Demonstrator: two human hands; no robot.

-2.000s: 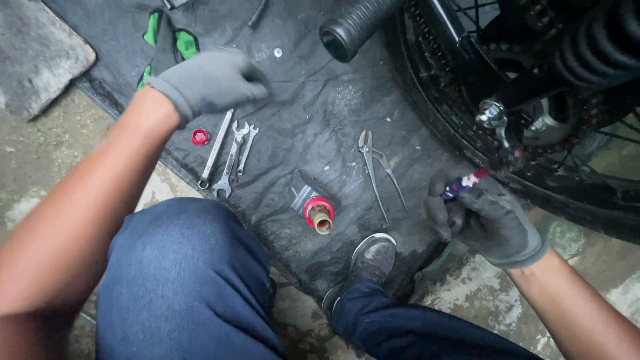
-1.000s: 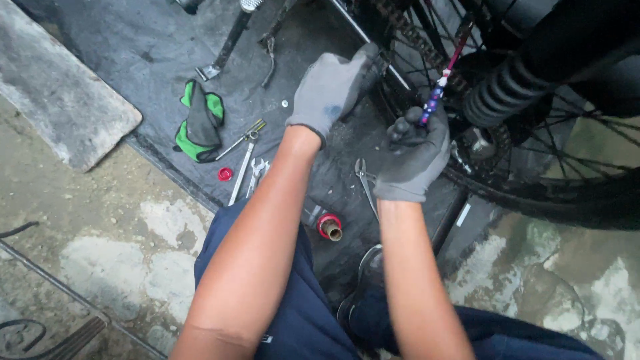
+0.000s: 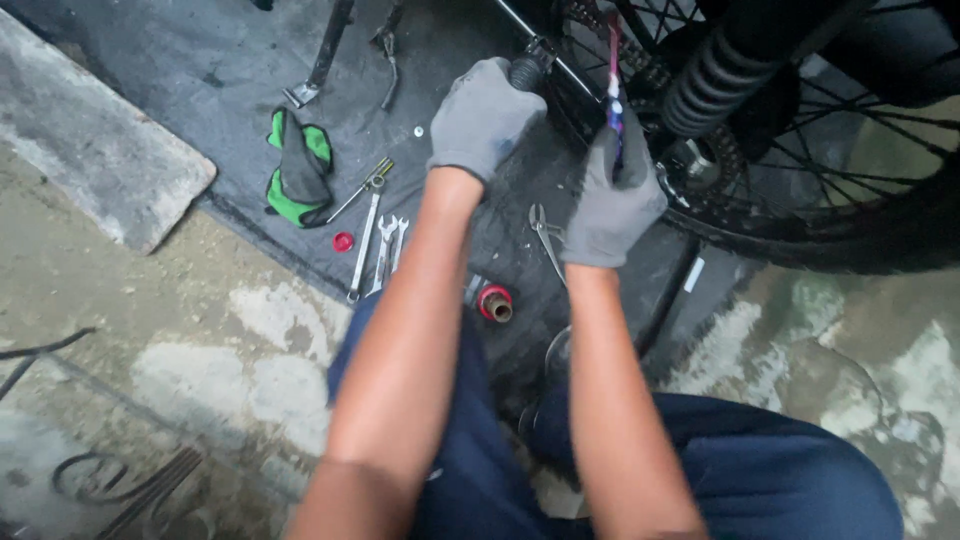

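Note:
My left hand (image 3: 487, 120), in a grey work glove, is closed on a black ribbed rubber footpeg (image 3: 529, 70) beside a chrome rod (image 3: 517, 16). To its right, my gloved right hand (image 3: 619, 195) grips a slim pink, white and blue tool (image 3: 615, 94), held upright in the view. Its far end lies over the motorcycle's drive chain (image 3: 641, 64); whether they touch, I cannot tell. The rear sprocket (image 3: 727, 161) and the spoked rear wheel's tire (image 3: 795, 244) are right of this hand. The shock absorber's ribbed boot (image 3: 716, 82) is above.
On the dark sheet (image 3: 247, 150) lie a green-black glove (image 3: 300, 169), wrenches (image 3: 366, 244), a red cap (image 3: 343, 241), slip-joint pliers (image 3: 547, 240) and a red-collared bottle (image 3: 495, 301). A kickstand (image 3: 326, 56) stands at upper left. A stone slab (image 3: 97, 135) lies left.
My left hand has moved from near the wrenches to the footpeg and closed on it. My right hand has brought the slim tool up to the chain. The view has shifted.

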